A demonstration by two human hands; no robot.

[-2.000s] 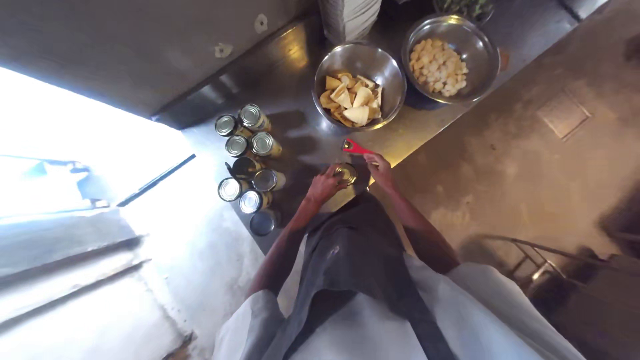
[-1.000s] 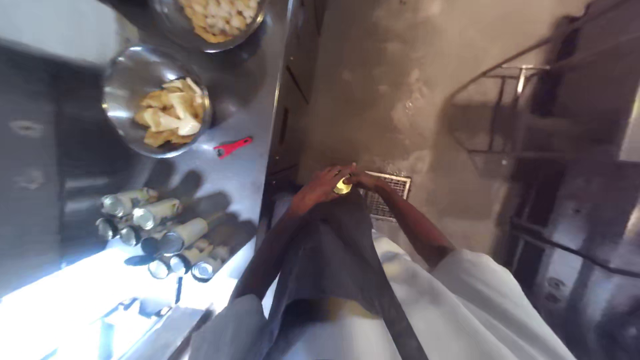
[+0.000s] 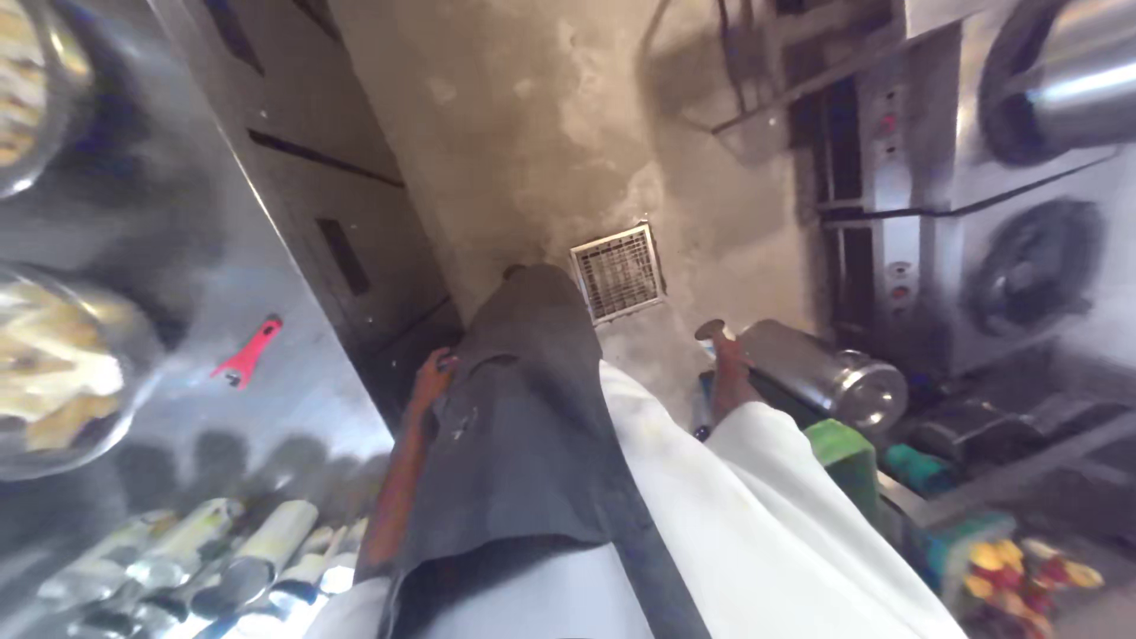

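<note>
At the counter's edge, beside the dark apron, is my left hand (image 3: 435,373); its fingers look curled and what they hold cannot be told. My right hand (image 3: 731,368) reaches out to the other side, next to a small round lid-like thing (image 3: 710,330); blur hides whether the fingers grip it. A red-handled hand tool (image 3: 250,355) lies on the steel counter (image 3: 213,257). Several cans or jars (image 3: 275,537) stand on the counter at the lower left. A metal bowl (image 3: 133,417) of pale cut pieces (image 3: 53,355) stands at the left edge.
Another bowl (image 3: 62,98) is at the upper left. A drain grate (image 3: 619,272) is set in the floor. To the right are a large metal cylinder (image 3: 799,364), a green container (image 3: 839,453), a stove-like unit (image 3: 896,231) and a bin-like container with red and yellow scraps (image 3: 1003,568).
My hands, together around a small yellowish thing a second ago, are now far apart on either side of the apron. The view has turned right, away from the counter.
</note>
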